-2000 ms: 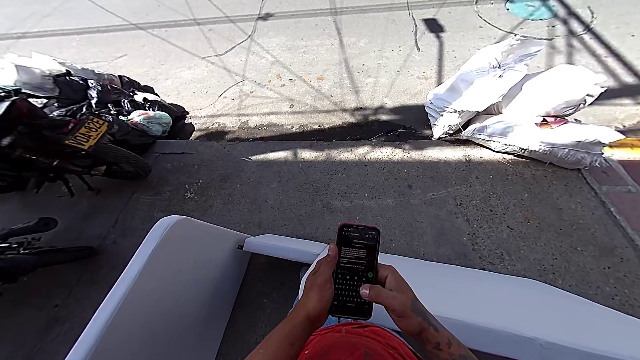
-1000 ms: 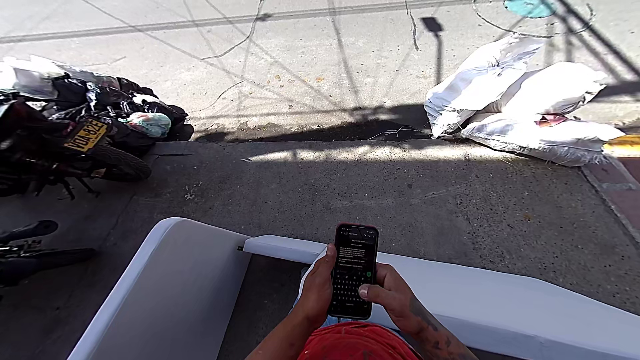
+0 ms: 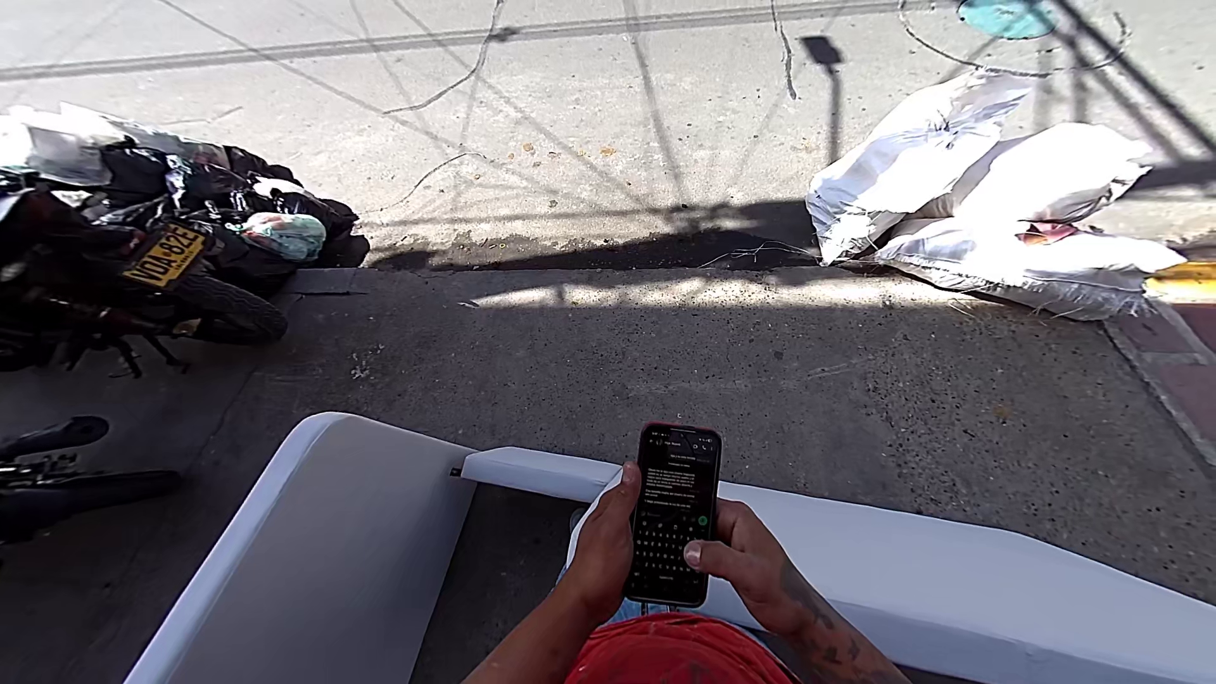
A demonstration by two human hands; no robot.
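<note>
A dark smartphone (image 3: 673, 513) with a reddish case edge is held upright in both hands, its screen showing lines of text above a keyboard. My left hand (image 3: 610, 546) grips the phone along its left side, the thumb at the edge. On the right side, my right hand (image 3: 750, 560) supports the phone, and its thumb lies over the keyboard on the screen. Below the phone is red cloth (image 3: 674, 655). Fingers behind the phone are hidden.
A white wall top (image 3: 912, 551) runs right, and a white panel (image 3: 323, 532) stands left. Beyond them lies the pavement with its curb. White sacks (image 3: 1026, 256) rest at the right, a motorcycle (image 3: 218, 304) and black bags (image 3: 275, 199) at the left, with part of another vehicle (image 3: 85, 484) below.
</note>
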